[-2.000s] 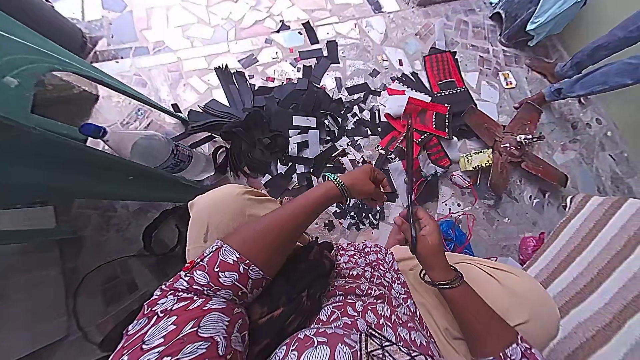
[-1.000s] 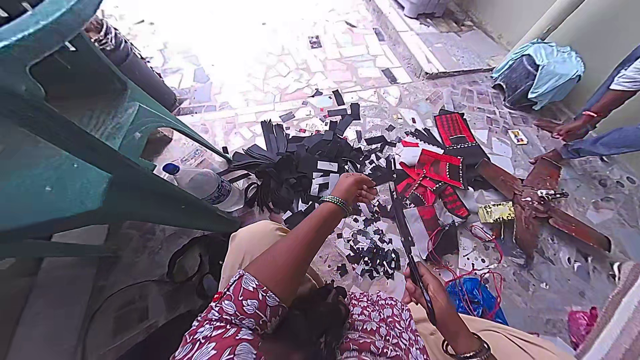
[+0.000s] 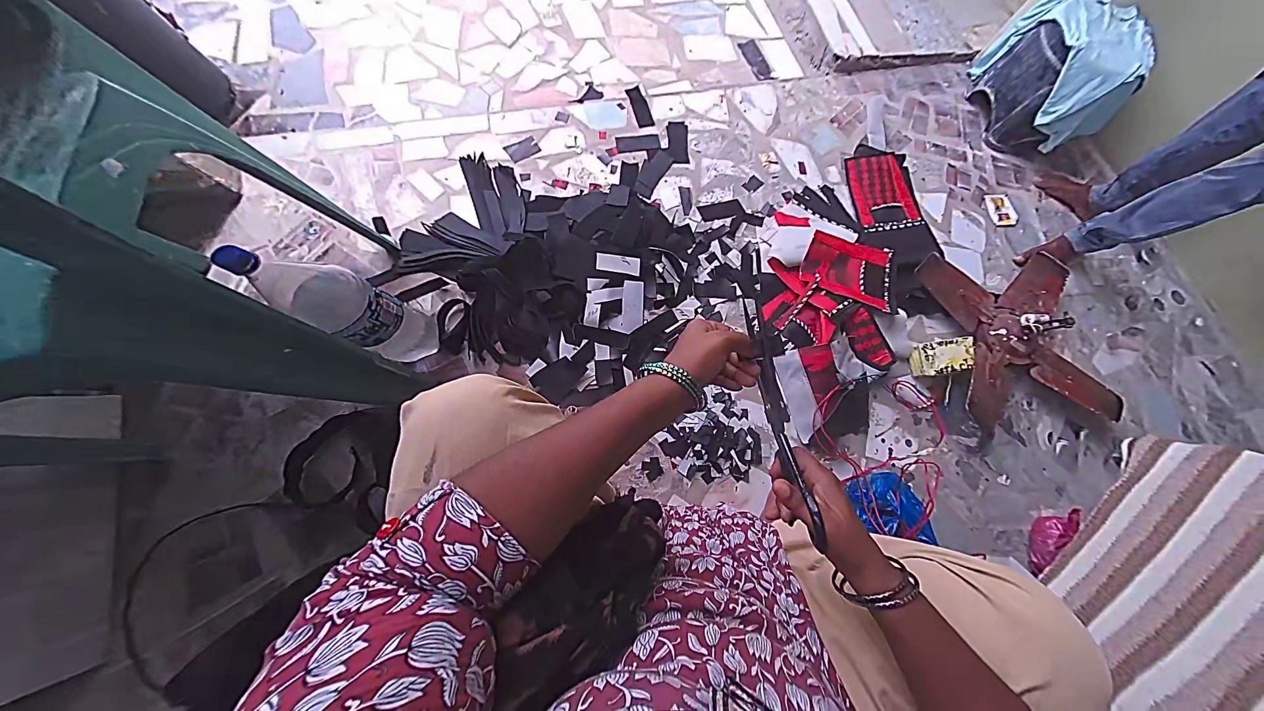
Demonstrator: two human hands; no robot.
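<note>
My right hand [image 3: 815,502] is closed around the handles of long black scissors [image 3: 774,405], whose blades point away from me. Beside the blades, my left hand [image 3: 713,354] has its fingers curled at what looks like a small black strip [image 3: 766,346], partly hidden by the fingers. Beyond my hands, cut black strips [image 3: 583,237] lie heaped on the floor, with white pieces [image 3: 618,264] among them. Small black snippets [image 3: 713,434] form a pile below my left hand. Red and black trimmed fabric pieces [image 3: 847,269] lie right of the blades.
At left, a water bottle [image 3: 321,296] lies by a green plastic chair [image 3: 227,296]. A brown fan-like blade assembly [image 3: 1012,331], yellow box [image 3: 941,356] and blue plastic bag [image 3: 891,504] lie at right. A person's feet [image 3: 1062,197] are near the wall; a striped cloth [image 3: 1175,563] is lower right.
The other person's hands, visible near the feet one second ago, are out of view. My hands remain close together at the scissors. The view has shifted.
</note>
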